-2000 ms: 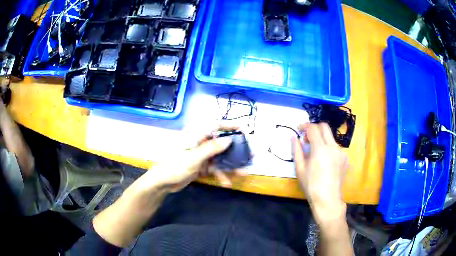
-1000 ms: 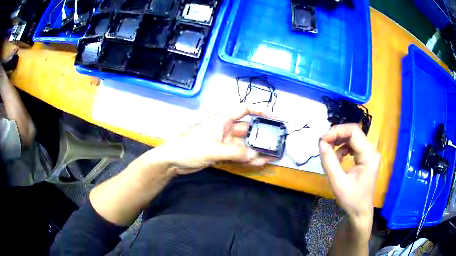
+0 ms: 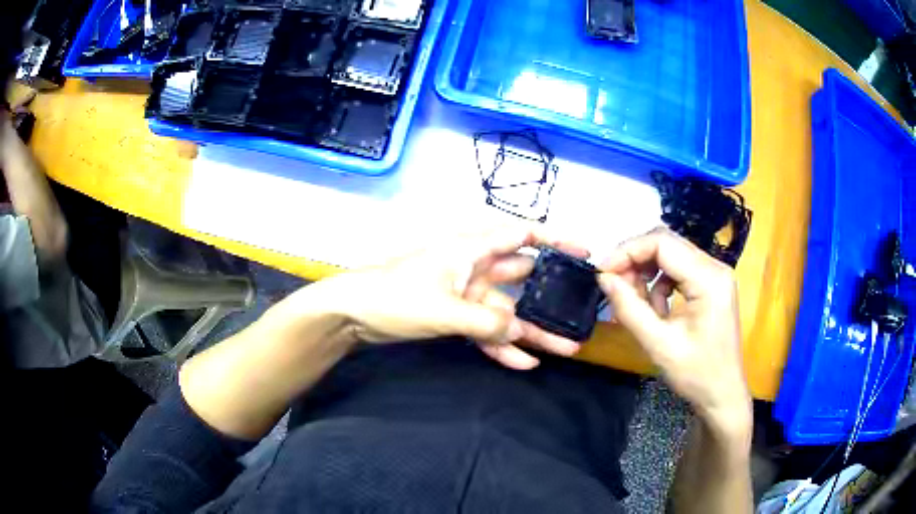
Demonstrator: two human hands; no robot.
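My left hand (image 3: 472,301) holds a square black housing shell (image 3: 558,293) above the front edge of the table, its dark face towards me. My right hand (image 3: 648,291) has thumb and fingertips pinched at the housing's right edge. A short thin dark strand of the sealing ring (image 3: 603,270) shows at these fingertips; the rest of it cannot be made out against the black rim. Several loose sealing rings (image 3: 517,179) lie overlapping on the white work sheet (image 3: 291,206). A pile of sealing rings (image 3: 703,213) lies at the sheet's right end.
The tray of laid-out housings (image 3: 387,161) stands at the back left. The supply tray (image 3: 603,136), with one housing showing at its far side, is behind the sheet. A blue tray with cabled units (image 3: 882,301) is at far right. Another person's arm (image 3: 35,196) is at far left.
The right hand has moved left to the housing with the ring it drew out loosely a second ago. The housing now looks dark instead of pale. The view has shifted slightly downwards.
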